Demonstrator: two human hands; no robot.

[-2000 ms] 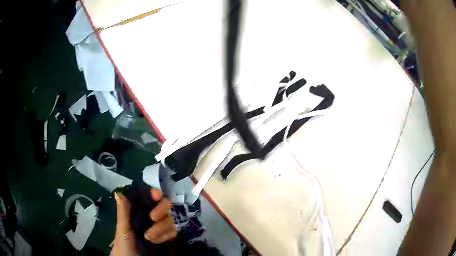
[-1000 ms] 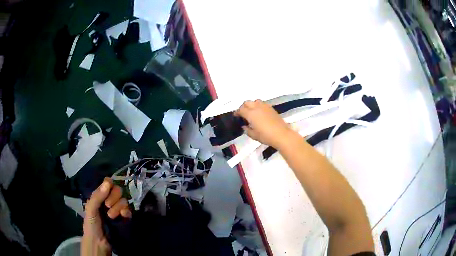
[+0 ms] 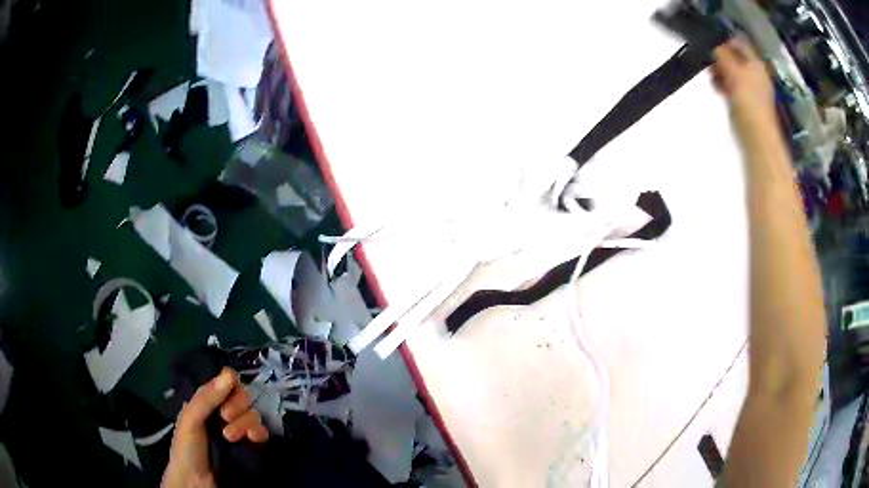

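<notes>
My right hand (image 3: 746, 81) is at the upper right, closed on one end of a black cut strip (image 3: 634, 105). The strip runs taut down to a tangle of white strips (image 3: 438, 291) on the white table (image 3: 495, 95). Another black strip (image 3: 543, 288) lies bent on the table beside the white strips. Some white ends hang over the table's red edge. My left hand (image 3: 221, 415) is at the lower left, beyond the table edge, with curled fingers around a dark bundle that looks like black strips; its lower part merges with the dark background.
White paper scraps (image 3: 195, 262) and thin offcuts (image 3: 300, 376) litter the green floor (image 3: 57, 305) at left. A small black block (image 3: 711, 456) lies at the table's lower right. Blurred material (image 3: 819, 114) lines the far right side.
My right hand has moved from the strips near the red edge to the upper right, drawing a black strip out. My left hand stays low at the left, around the dark bundle.
</notes>
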